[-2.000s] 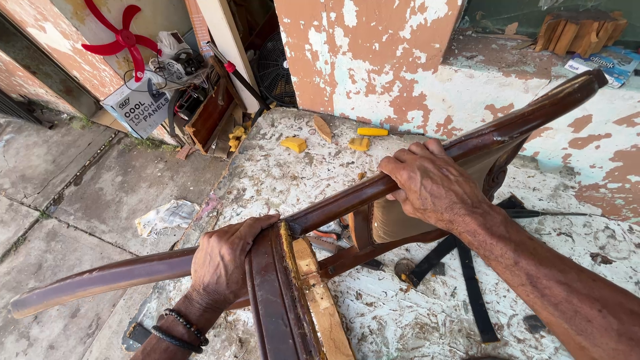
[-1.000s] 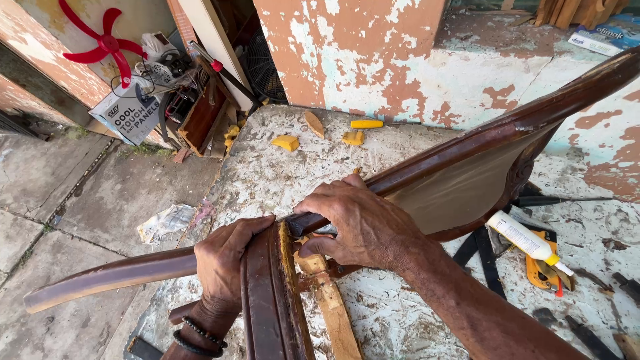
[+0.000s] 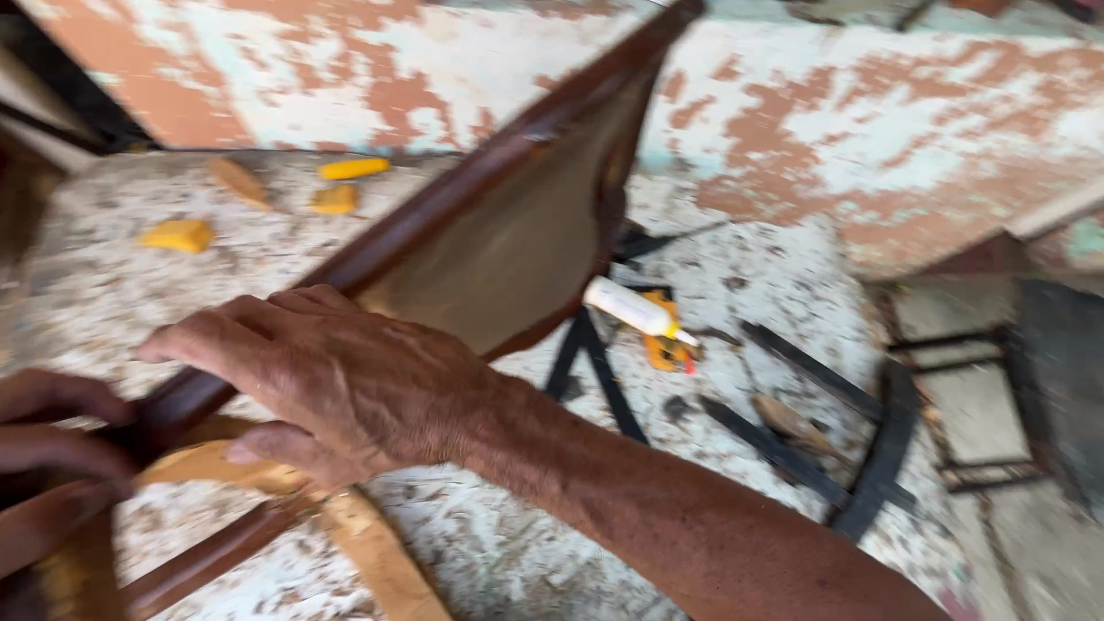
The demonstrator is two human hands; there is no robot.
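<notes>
A dark varnished wooden chair frame (image 3: 405, 224) with a beige back panel (image 3: 509, 233) slants up to the right. My right hand (image 3: 345, 379) lies over its dark rail, fingers pointing left; whether it grips the rail is hidden. At the left edge, my left hand (image 3: 60, 457) is closed around the dark wood where the parts meet, partly out of view and blurred. Beneath my right hand a light unvarnished wooden piece (image 3: 379, 552) curves down, beside a darker rail (image 3: 216, 552).
A white glue bottle (image 3: 634, 309) lies on a yellow-orange tool (image 3: 664, 345) right of the panel. Black straps (image 3: 595, 371) and dark bars (image 3: 880, 457) lie farther right. Yellow pieces (image 3: 177, 235) rest at the upper left, before a peeling wall (image 3: 819, 112).
The view has swung right and closer. My right hand, on the upper rail two seconds ago, moved down toward the joint by one second ago. The chair back stands at a steeper slant in view.
</notes>
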